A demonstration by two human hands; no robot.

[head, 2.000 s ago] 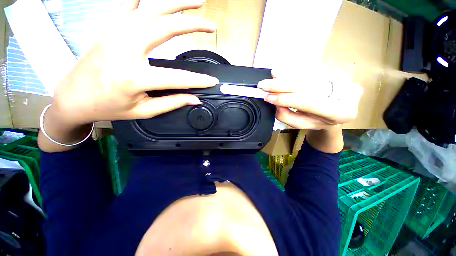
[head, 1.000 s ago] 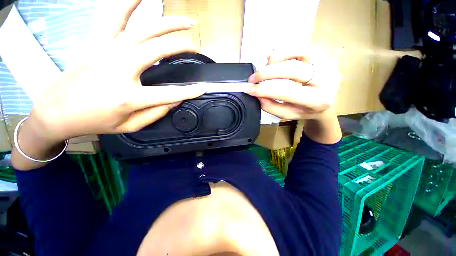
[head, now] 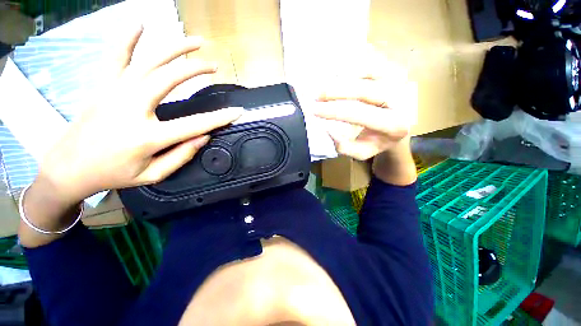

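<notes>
The black fan base (head: pixel 220 156) is held tilted against the wearer's chest with its grooved underside facing up. A narrow white label (head: pixel 271 113) lies along its long far side edge. My left hand (head: pixel 121 127) holds the base, with its fingers along that edge and one fingertip at the label's left end. Part of the round black fan head (head: pixel 213 93) shows behind the base. My right hand (head: pixel 369 114) is just right of the base, apart from it, with fingers bent and nothing visible in them. Overexposure blurs its outline.
Lined label sheets (head: pixel 70 54) lie at the left of the cardboard-covered bench (head: pixel 439 76). A long white sheet (head: pixel 322 32) lies beyond the base. More black fans (head: pixel 548 73) are at the right, above clear plastic bags (head: pixel 509 137). A green crate (head: pixel 478 216) is at the lower right.
My right hand has let go of the label and moved off to the right of the base. The label now lies against the edge. The base has shifted left and tilted.
</notes>
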